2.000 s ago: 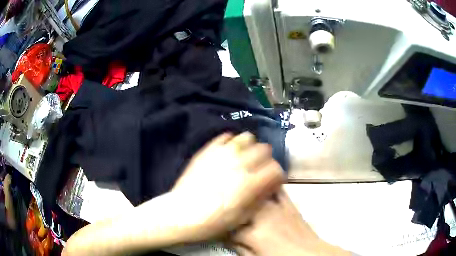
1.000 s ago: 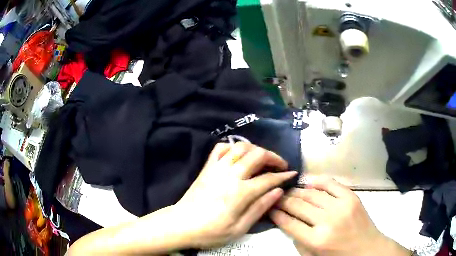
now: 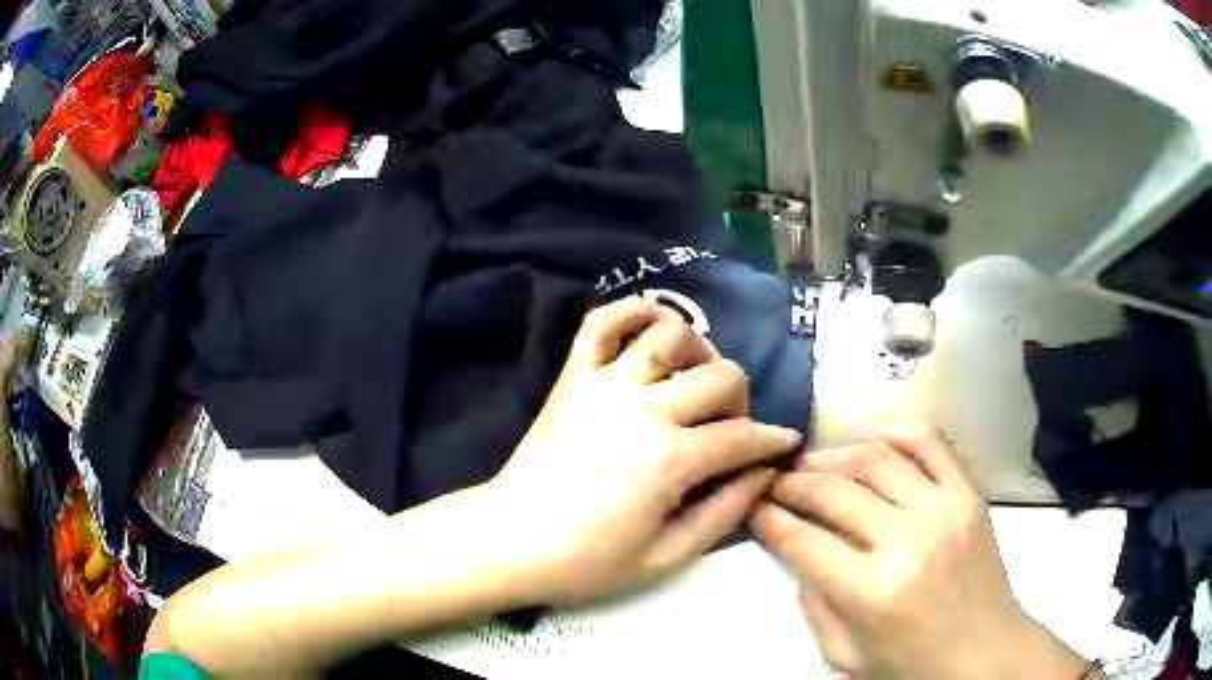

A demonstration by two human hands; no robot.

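Note:
A black garment point(image 3: 518, 266) with white lettering and part of a white round logo lies on the sewing-machine table, its right edge by the presser foot. My left hand point(image 3: 651, 438) lies on the garment below the logo and grips its edge with thumb and fingers. My right hand point(image 3: 891, 531) touches the left fingertips and pinches the same edge at the garment's lower right corner. The white sewing machine head point(image 3: 1063, 146) with a green edge stands above the garment's right side. The fingers hide the exact grip.
Black fabric scraps point(image 3: 1116, 399) lie right of the needle area. More black cloth point(image 3: 412, 40) is heaped at the back. A red plastic bag point(image 3: 100, 113), red cloth point(image 3: 193, 160) and a beige machine part point(image 3: 56, 213) lie at the far left. A printed ruler edge runs along the table front.
Two seconds ago my hands overlapped and were blurred; now their fingertips meet at the garment's edge. The garment has shifted slightly, showing part of the round logo. The view has moved too.

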